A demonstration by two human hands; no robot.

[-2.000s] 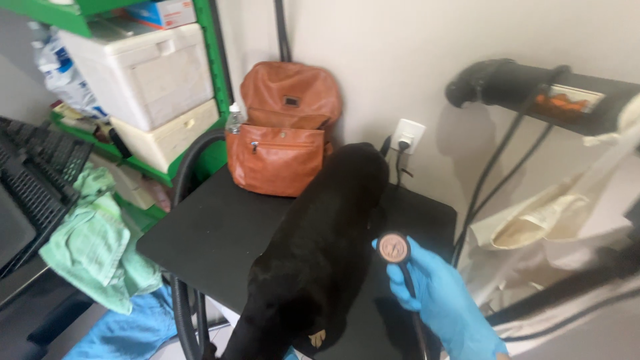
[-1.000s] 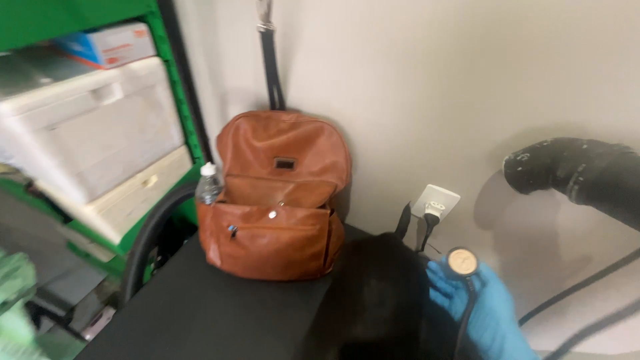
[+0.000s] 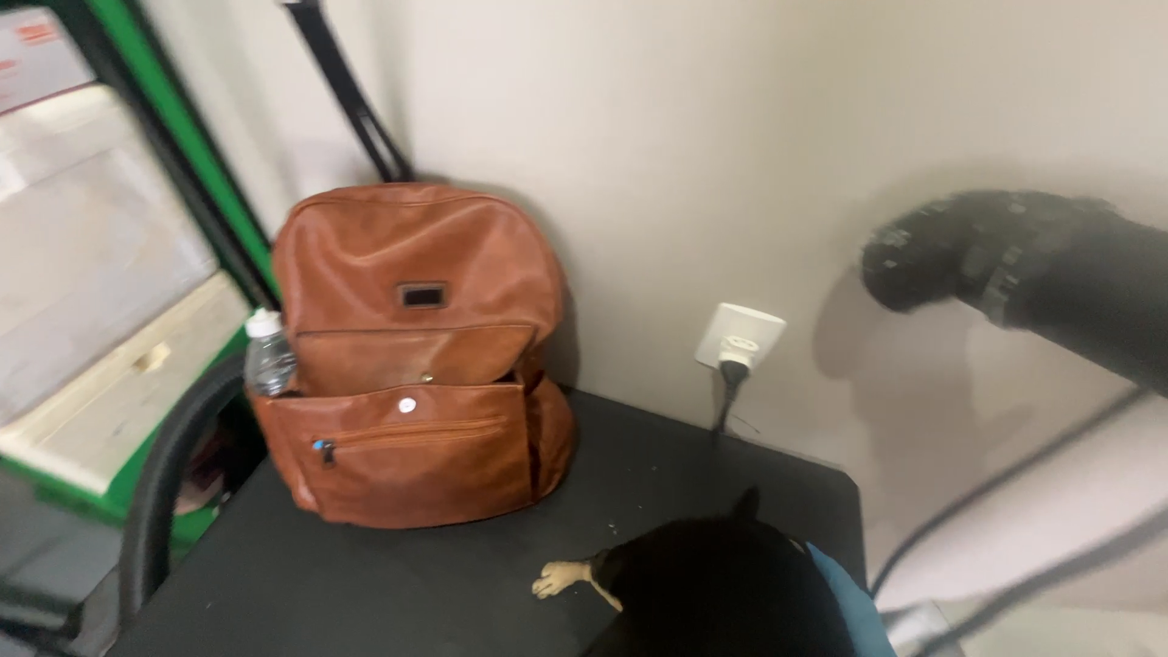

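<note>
A black dog (image 3: 730,584) with a tan paw is at the bottom, right of centre, on a black tabletop (image 3: 411,584). Part of my right hand (image 3: 850,598), in a blue glove, shows against the dog's right side; its fingers and anything in them are hidden. The stethoscope is out of sight. My left hand is outside the view. On the same tabletop, against the wall, stands a brown leather backpack (image 3: 411,356), with a clear bottle (image 3: 270,354) with a white cap in its side pocket.
A plug sits in the wall outlet (image 3: 741,336) behind the tabletop. A thick black padded tube (image 3: 1022,265) juts in from the right, with cables below it. At the left are a green shelf frame (image 3: 178,100) with pale containers (image 3: 82,228) and a curved black tube (image 3: 151,502).
The stethoscope's chest piece, seen in my gloved right hand earlier, no longer shows. That hand is now mostly behind the dog. A tan paw has come into sight. The view has moved closer to the backpack.
</note>
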